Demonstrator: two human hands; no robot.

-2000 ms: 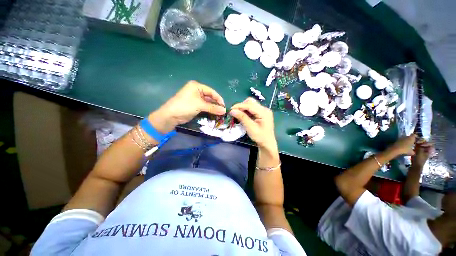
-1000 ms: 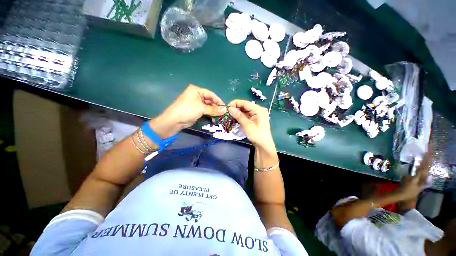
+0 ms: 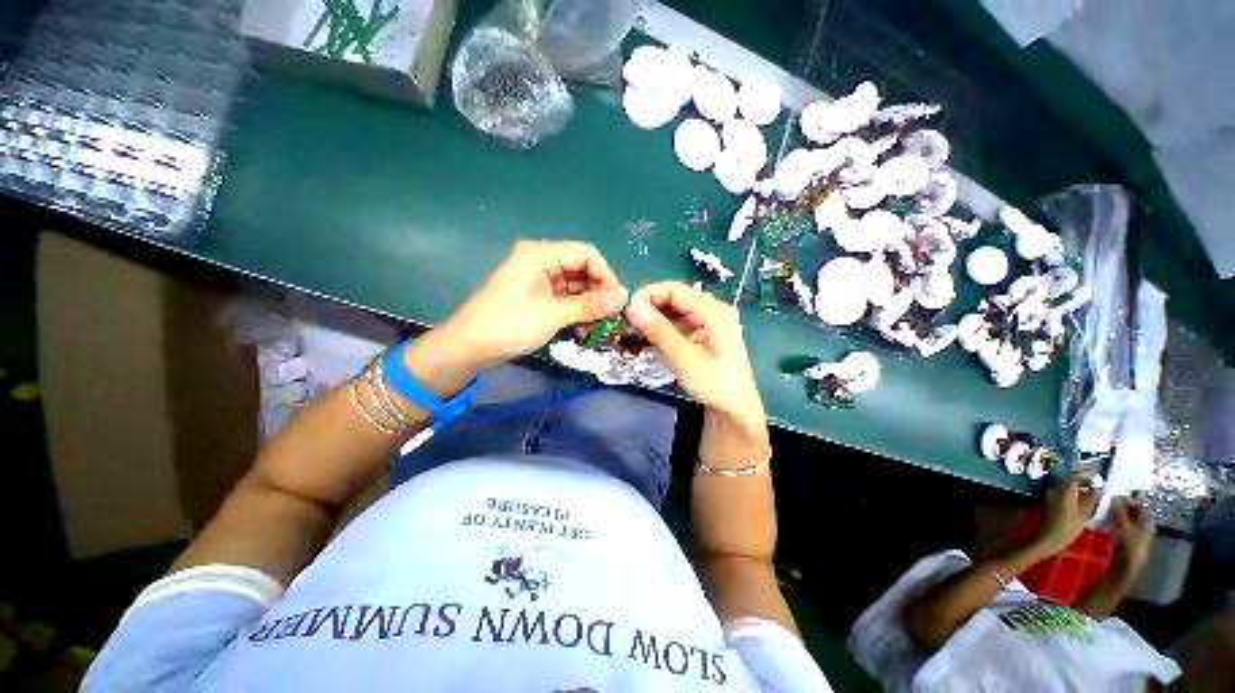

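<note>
My left hand (image 3: 549,301), with a blue wrist band (image 3: 423,383), pinches at the edge of a small green circuit board (image 3: 607,329). My right hand (image 3: 688,339) meets it fingertip to fingertip at the same board. Dark and red wires show just below the fingers. White round pieces (image 3: 582,358) lie under the hands at the bench's front edge. The fingers hide most of the board and any tiny part between them.
Loose white discs (image 3: 698,144) lie behind, with a large heap of wired white units (image 3: 867,230) at right. A parts bag (image 3: 511,87), a carton with green strips (image 3: 420,48) and blister trays (image 3: 109,149) are at back left. Another person's hands (image 3: 1090,521) are at far right.
My hands stay at the same spot with small finger shifts; the green board shows nearer my left fingertips. The other person's hands moved down from the bench, then back towards its edge.
</note>
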